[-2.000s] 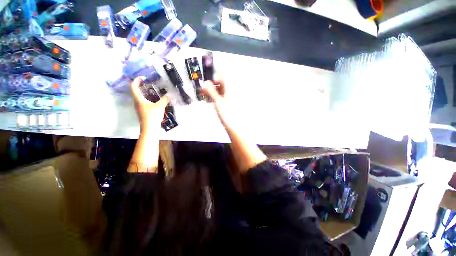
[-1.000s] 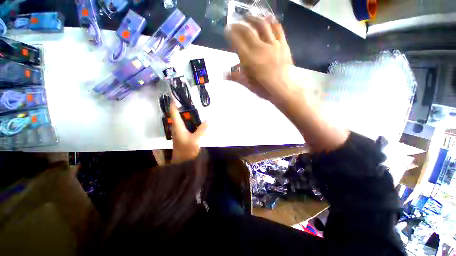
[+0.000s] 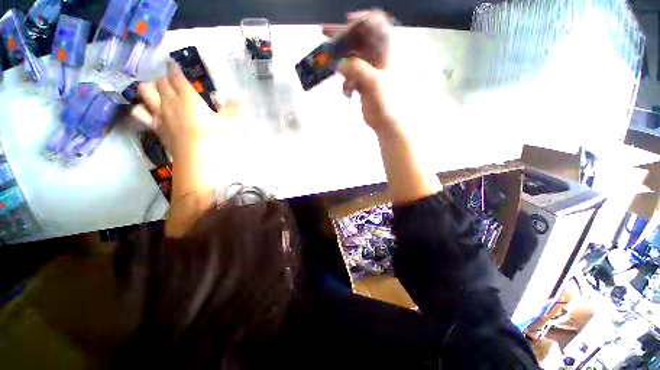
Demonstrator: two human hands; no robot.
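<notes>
My right hand (image 3: 369, 54), partly blurred, holds a black-card pack (image 3: 315, 66) with an orange sticker above the white table. My left hand (image 3: 172, 108) is over the black-card packs at the left, fingers spread; whether it grips one is unclear. One black-card pack (image 3: 194, 71) lies just beyond its fingers, another (image 3: 163, 177) lies below its wrist side, partly hidden. A clear piece with a dark item in it (image 3: 257, 49) lies between the hands, with a faint transparent shape in front of it.
Purple-card packs (image 3: 87, 115) lie at the left, with more towards the back. Filled trays (image 3: 13, 206) show at the left edge. Stacked clear trays (image 3: 557, 58) stand at the right end. An open carton of packs (image 3: 369, 242) is below the table edge (image 3: 326, 189).
The view has shifted right. My right hand has come away from the dark strip and now holds a black-card pack. My left hand has moved to the far side of the black-card packs.
</notes>
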